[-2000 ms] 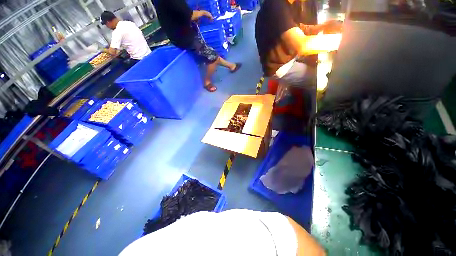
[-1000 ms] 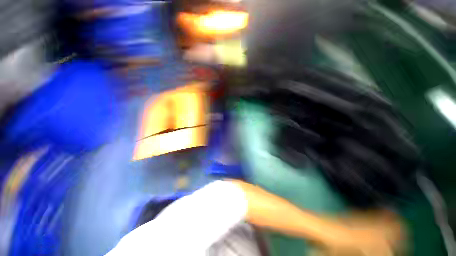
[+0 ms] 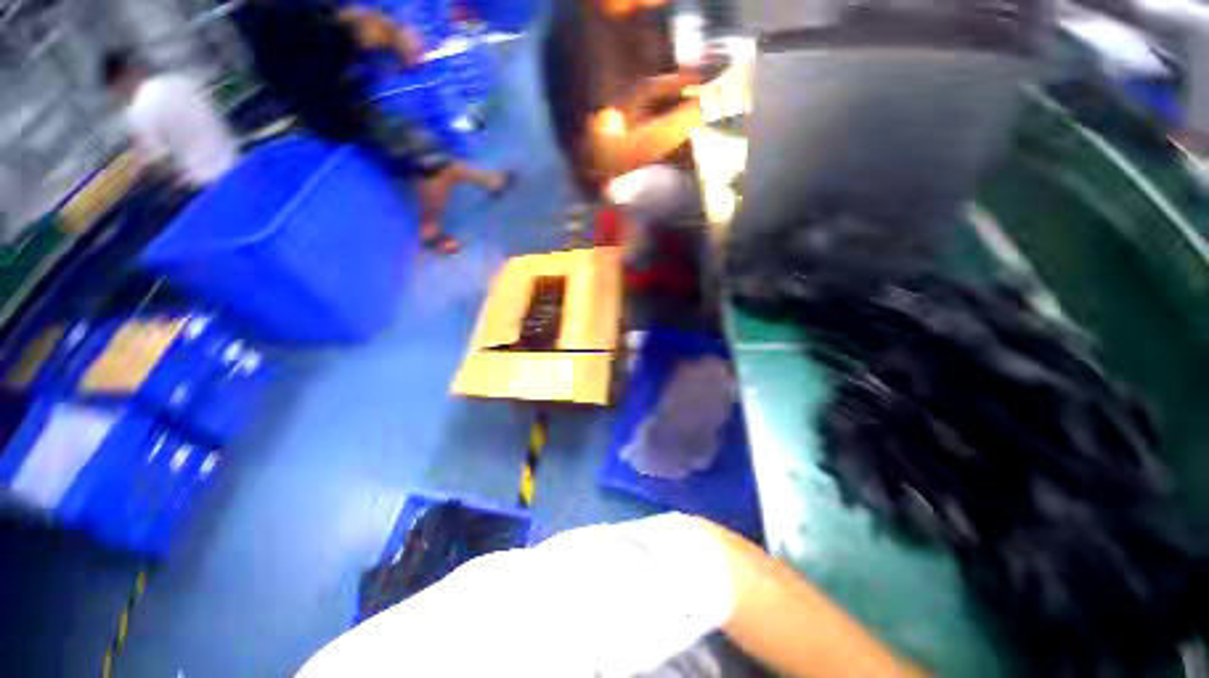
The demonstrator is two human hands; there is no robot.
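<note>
A large heap of black feather pieces lies on the green bench at the right. My left arm, in a white sleeve, reaches from the bottom centre toward the bench's near part. The forearm runs out at the bottom edge, so my left hand is cut off. My right hand is not in the picture. The frame is somewhat blurred.
An open cardboard carton stands on the floor. A blue bin with a pale sheet is beside the bench, and a bin of black pieces is near my arm. A large blue tub, crates and several people are farther off.
The view swung right and partly back, with heavy blur one second ago. My forearm and blurred hand showed over the bench then; now the hand is out of the picture.
</note>
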